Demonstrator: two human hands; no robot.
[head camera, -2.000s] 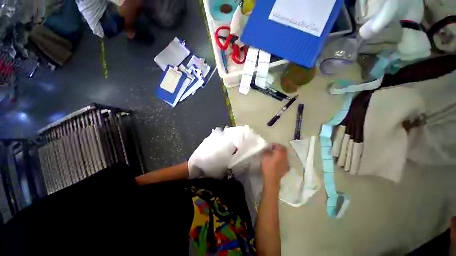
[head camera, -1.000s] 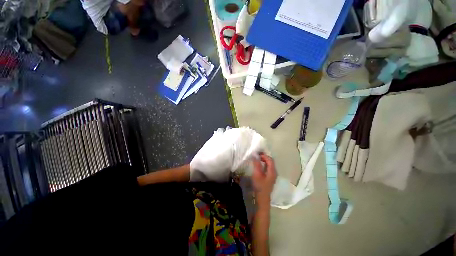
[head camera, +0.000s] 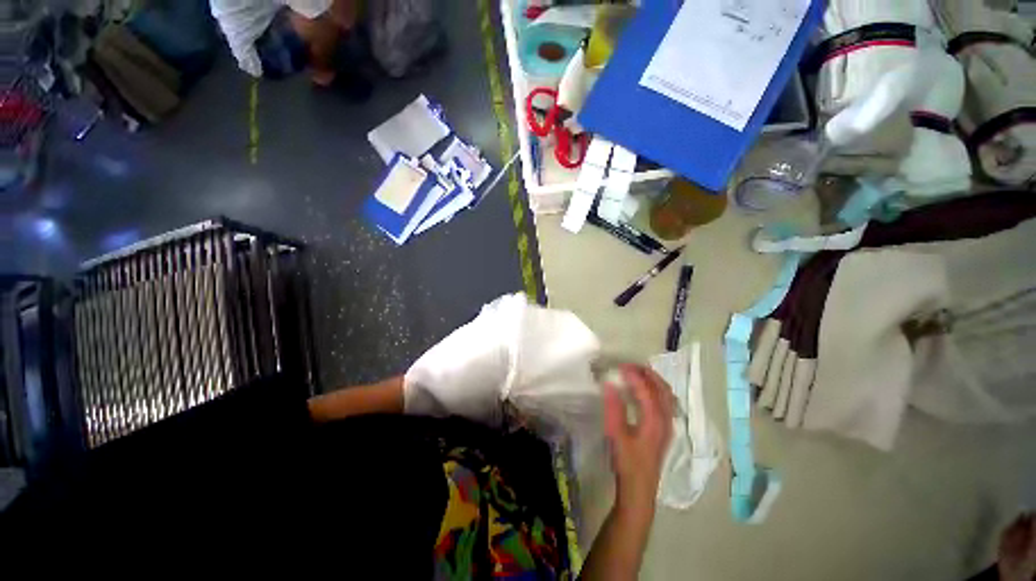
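A bunched white sheer curtain (head camera: 494, 358) covers the end of my left forearm, beside the table's edge. My left hand is hidden under it, so its grip does not show. My right hand (head camera: 638, 411) is at the right side of the bundle, with bent, blurred fingers. A small pale bit shows at its fingertips; whether it is pinched cannot be told. A loose white fabric piece (head camera: 688, 454) lies on the table (head camera: 863, 511) just right of my right hand.
A blue clipboard (head camera: 693, 85) overlaps a white tray (head camera: 545, 187) holding red scissors (head camera: 568, 145). Pens (head camera: 679, 306), a light-blue strip (head camera: 738, 397), brown-and-beige curtain (head camera: 869, 340) and rolled bundles (head camera: 886, 102) lie on the table. A tube rack (head camera: 153, 340) stands left. A person's hand (head camera: 1019, 550) shows right.
My right hand moved from the table side onto the bundle's edge, then slightly right and down again. The bundle has shifted a little left and looks rounder. The camera view has shifted slightly.
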